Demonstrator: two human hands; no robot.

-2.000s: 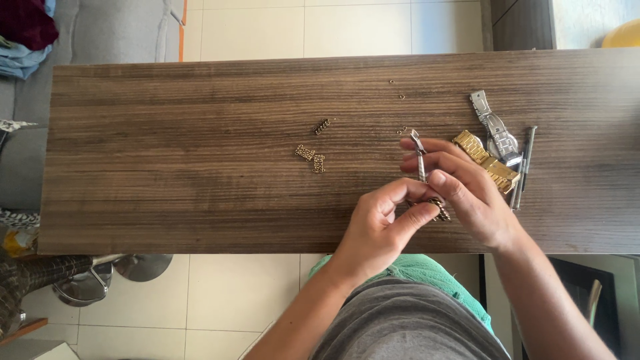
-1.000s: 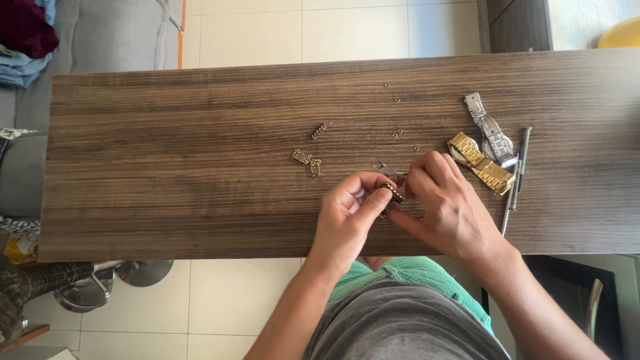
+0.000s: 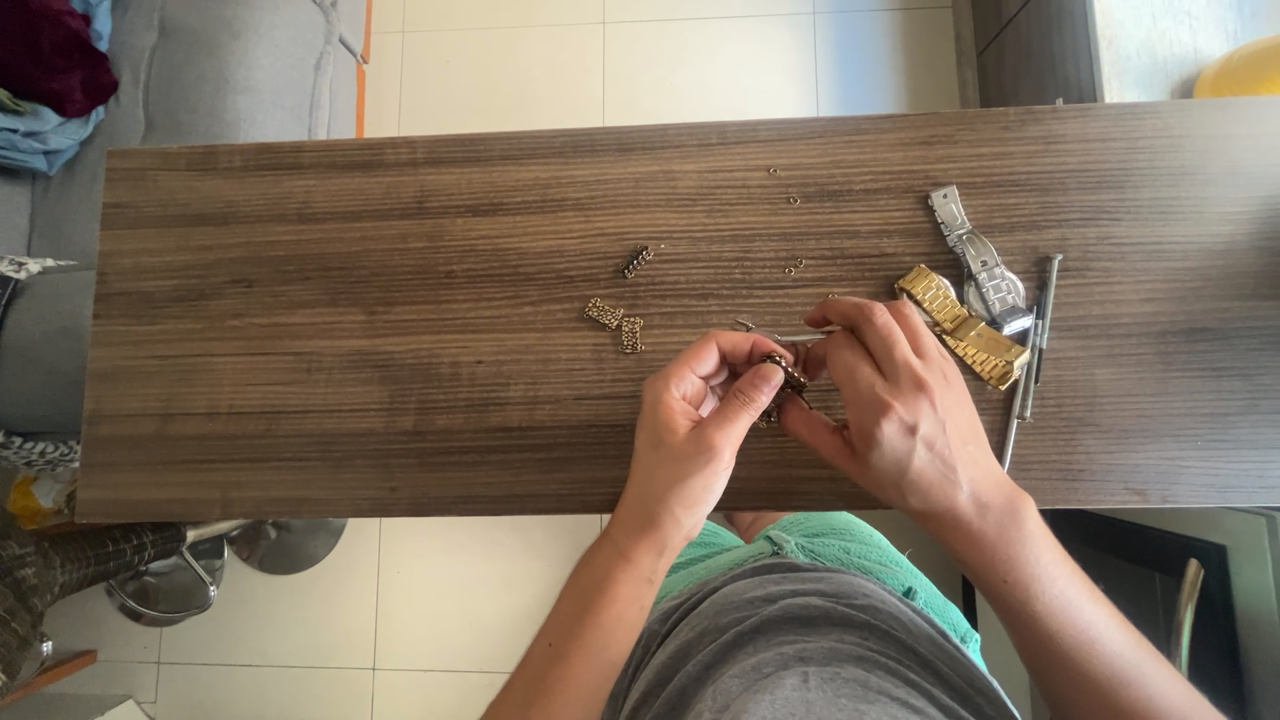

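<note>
Between thumb and fingers, my left hand (image 3: pixel 705 420) grips a dark bronze-coloured chain of metal links (image 3: pixel 785 372). My right hand (image 3: pixel 880 395) is at the chain's right side, its thumb and fingertips close to the links; whether it pinches them is hidden. A thin silver metal tool (image 3: pixel 800 338) shows beyond the fingertips, partly covered by my right hand. Left of my hands lie two joined patterned link pieces (image 3: pixel 616 325) and a short dark link piece (image 3: pixel 636 262). Several small metal rings (image 3: pixel 794 200) are scattered farther back on the wooden table (image 3: pixel 350 330).
Right of my hands lie a gold metal-band watch (image 3: pixel 965 325), a silver metal-band watch (image 3: pixel 985 260) and slim metal tools (image 3: pixel 1040 320). The table's near edge runs just in front of my body. A grey sofa (image 3: pixel 235 70) and a stool base (image 3: pixel 285 545) are at the left.
Two seconds ago my right hand held a silver tool upright above the chain; since then it has come down beside the links, and the tool lies lower. My left hand still holds the chain.
</note>
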